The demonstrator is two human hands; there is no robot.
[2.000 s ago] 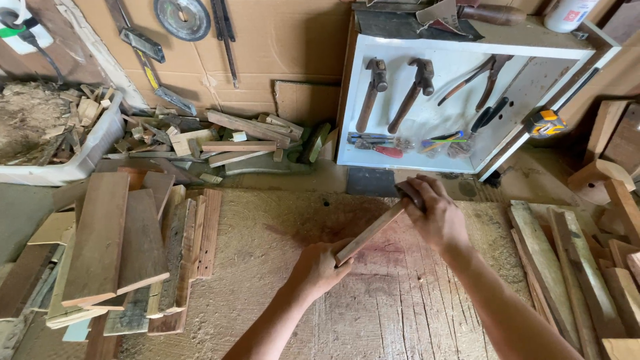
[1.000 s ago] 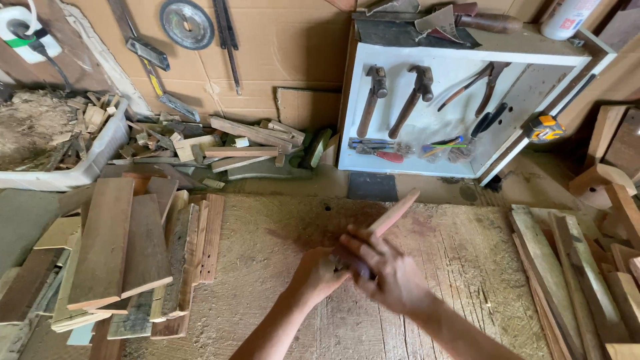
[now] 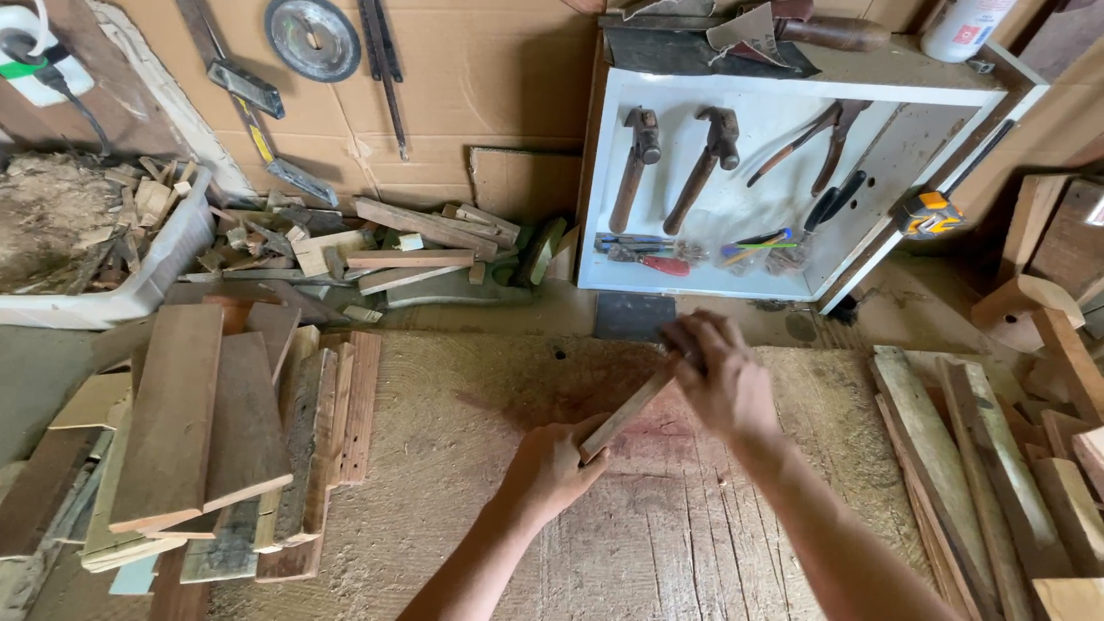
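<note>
A narrow strip of wood slants between my two hands over the rough wooden workbench. Its near end is gripped by my left hand, with the thumb along the end. At the far end, my right hand is closed around a small dark piece that lies against the strip; the fingers partly hide it, and what it is cannot be told.
Stacked boards lie on the left, more lengths of wood on the right. Behind stand a white plastic tub of scraps, a pile of offcuts and an open box with hammers and pincers.
One second ago my hands were close together, with the strip pointing up and right beyond them. Now they are apart, my right hand farther forward at the strip's far end.
</note>
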